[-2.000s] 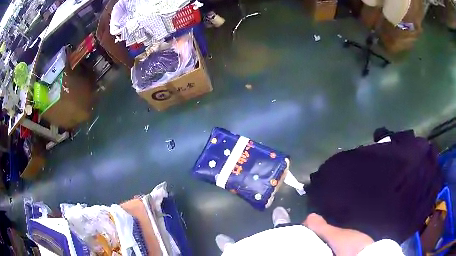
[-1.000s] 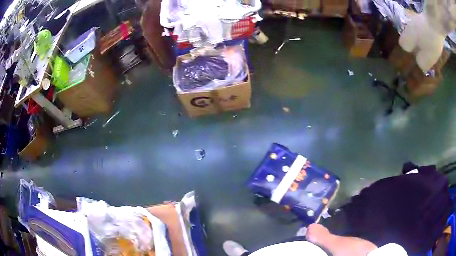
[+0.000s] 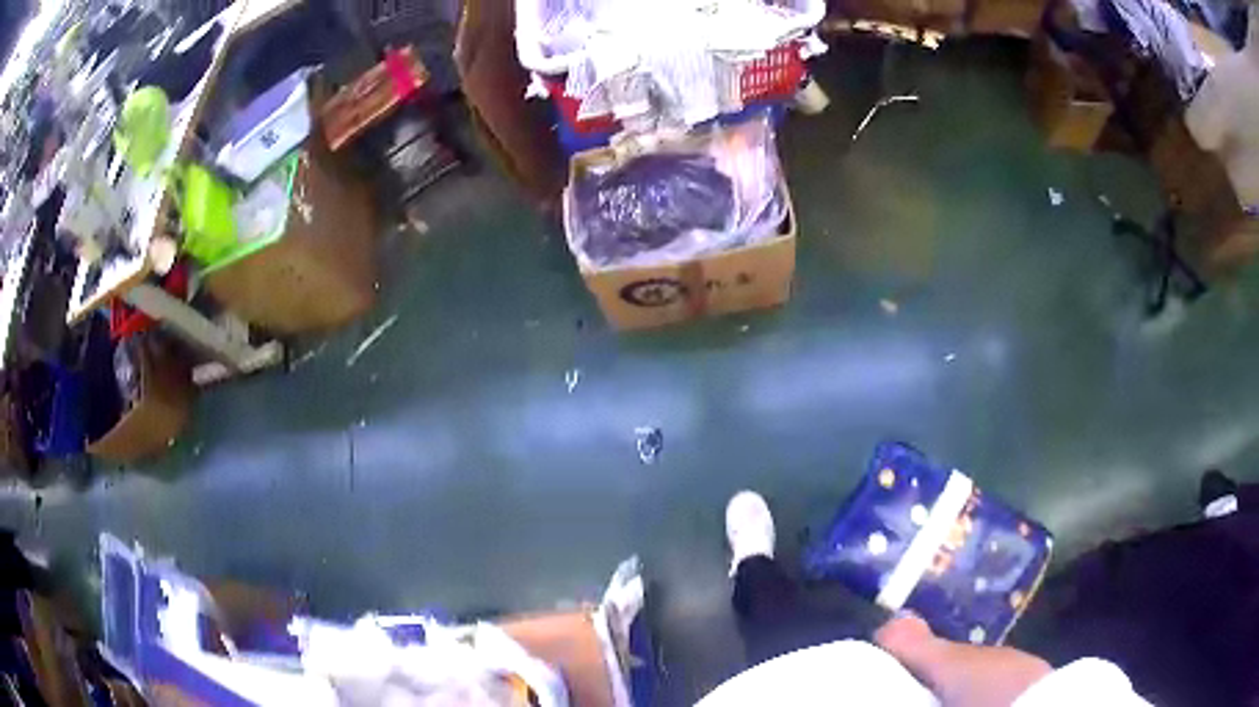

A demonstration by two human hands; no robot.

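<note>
A navy packed bundle (image 3: 1005, 577) with coloured dots, orange lettering and a white band lies tilted on the green floor at the lower right. My right hand (image 3: 960, 667) shows at the bottom edge, below the bundle's near side, coming out of a white sleeve. It overlaps the bundle's lower edge in the picture; I cannot tell whether it touches it. Its fingers are blurred and partly cut off, so its grip is unclear. My left hand is not in view.
One white shoe (image 3: 750, 525) is on the floor. A carton (image 3: 697, 287) with dark purple goods stands ahead, a red basket (image 3: 768, 79) heaped with white cloth behind it. Lined bins (image 3: 559, 646) are at lower left. A dark-clothed shape (image 3: 1167, 608) fills the lower right; cartons and a table stand left.
The view has shifted, so carton, bundle and bins sit farther right in it. The white shoe has come forward, left of the bundle. The dark shape is more cut off at right.
</note>
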